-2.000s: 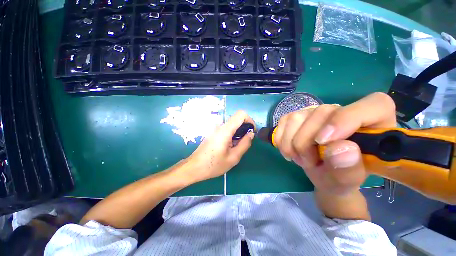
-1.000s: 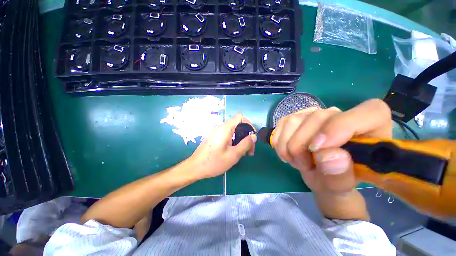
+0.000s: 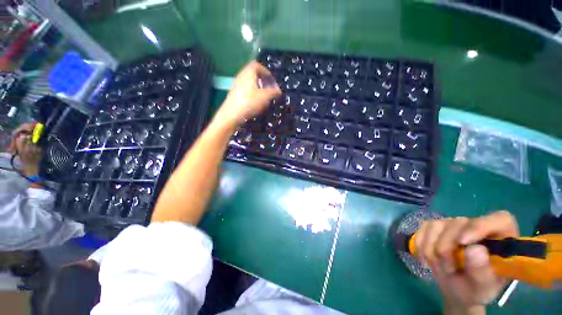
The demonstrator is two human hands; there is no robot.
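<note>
My left hand reaches over the far left part of the black compartment tray, whose pockets hold round black units. Its fingers are bent close together; blur hides whether they hold a unit. My right hand grips the orange and black electric screwdriver at the right. The driver's nose is over the round grey screw dish, which the hand partly covers. A pile of small white parts lies on the green bench in front of the tray.
Another stack of filled black trays stands at the left. Beyond it are a blue bin and another person's hand with a yellow-tipped tool. A flat clear bag lies behind the dish. A white stick lies near my right hand.
The view has swung left and up. My left hand has left the driver's tip and moved forward and left over the tray. The driver's nose is now over the dish.
</note>
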